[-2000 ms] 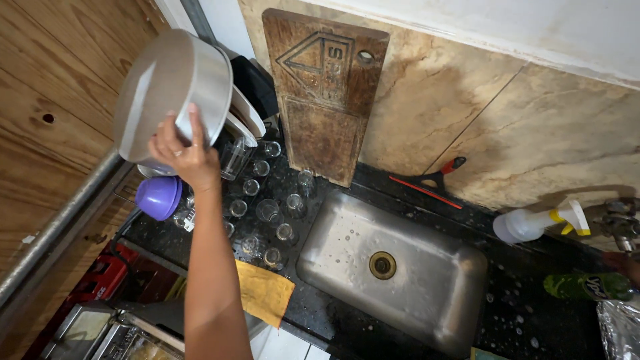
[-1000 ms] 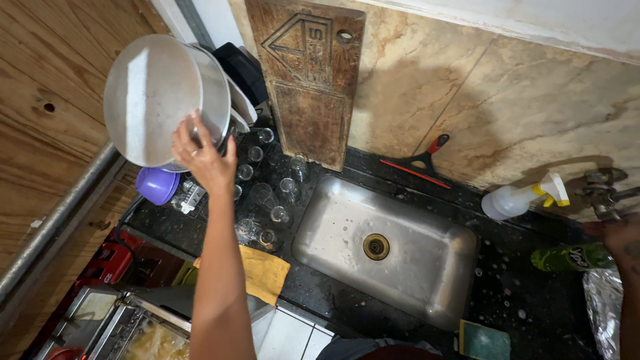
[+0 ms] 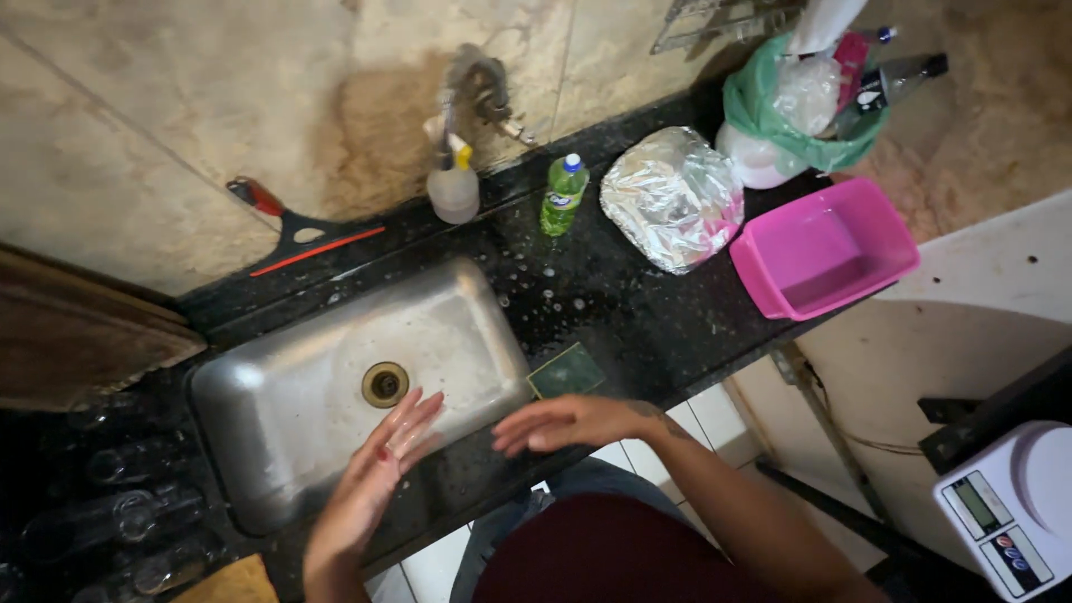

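Note:
My left hand [image 3: 387, 456] hovers over the front edge of the stainless steel sink [image 3: 285, 419], fingers apart, wet-looking and holding nothing. To its right, my right hand [image 3: 569, 425] is empty too, its fingers loosely extended above the counter's front edge. A green scouring sponge [image 3: 568, 371] lies flat on the black stone counter beside the sink, just beyond my right hand. Behind it stands a green dish soap bottle [image 3: 563, 197] with a blue cap. A spray bottle [image 3: 454, 193] is under the wall tap [image 3: 494, 100].
A squeegee [image 3: 314, 239] rests behind the sink. Foil-covered dish [image 3: 670, 201], pink plastic basin [image 3: 837, 251] and bin with green bag [image 3: 754, 117] line the right side. Glasses [image 3: 134, 511], a yellow cloth [image 3: 230, 584] and wooden board [image 3: 84, 335] are left. A kitchen scale [image 3: 1005, 511] sits lower right.
My left hand has left the round pan at the glasses and is now empty by the sink. The soap bottle, earlier lying near my right hand, now stands upright. The view has swung right.

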